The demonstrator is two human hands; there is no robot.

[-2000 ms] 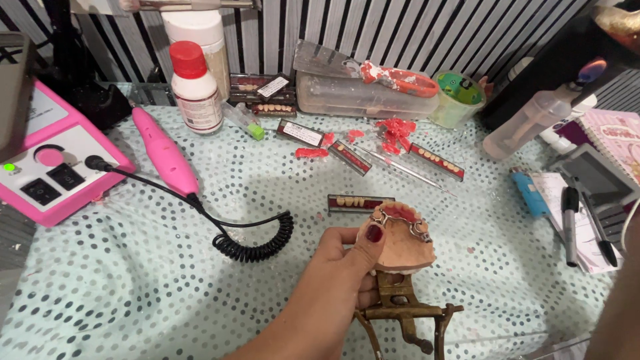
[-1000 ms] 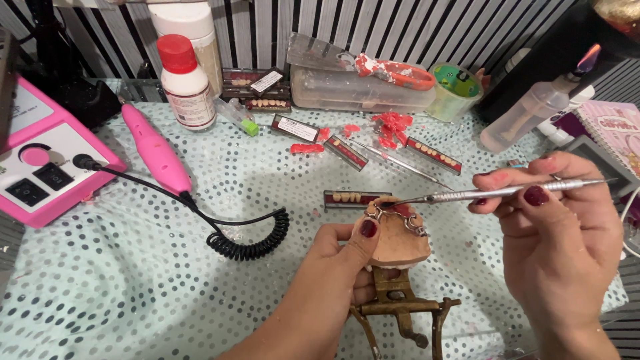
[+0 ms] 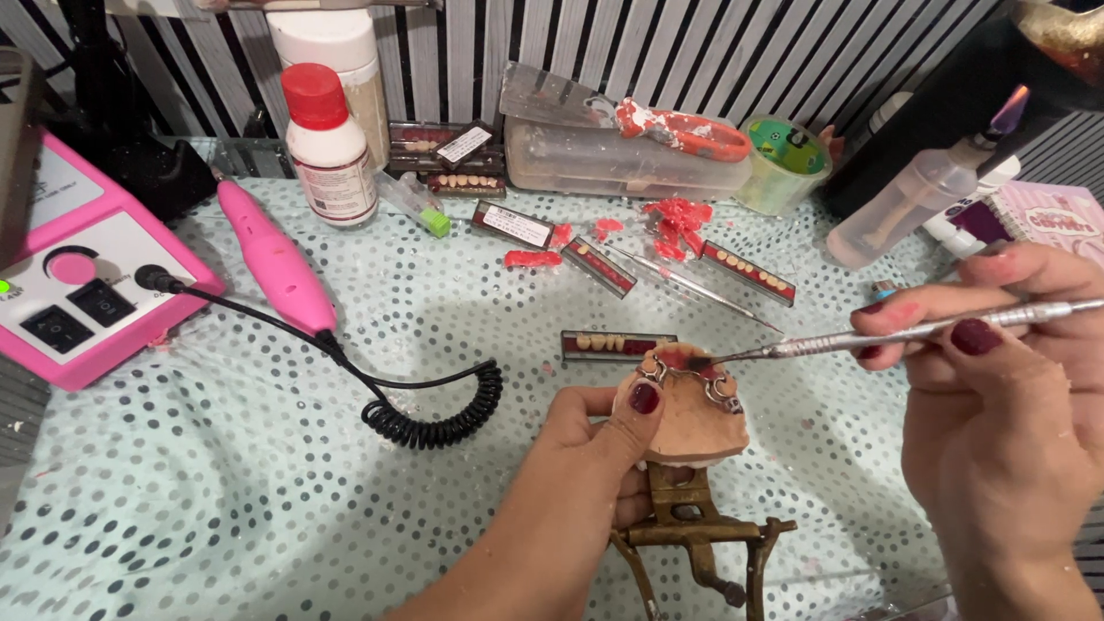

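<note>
My left hand (image 3: 595,461) grips the side of a tan plaster dental model (image 3: 694,423), thumb on top. The model carries metal clasps and red wax along its front ridge, and is fixed to a brass articulator (image 3: 690,526). My right hand (image 3: 992,388) holds a metal wax carving instrument (image 3: 914,332) almost level, with its dark tip at the red wax (image 3: 690,360). Just behind the model lies a card of artificial teeth (image 3: 595,343). Farther back are another thin metal instrument (image 3: 703,289), more tooth cards (image 3: 749,273) and red wax scraps (image 3: 677,226).
A pink handpiece (image 3: 276,259) with a coiled black cord (image 3: 431,431) and its pink control box (image 3: 103,267) are at the left. Behind stand a red-capped bottle (image 3: 332,164), a plastic case (image 3: 621,164) and a tape roll (image 3: 785,164). At the right is a clear bottle (image 3: 906,207).
Two seconds ago my right hand was not visible; it came in from the right holding the instrument. Since the second frame, the tip has shifted rightward along the wax. My left hand keeps its hold.
</note>
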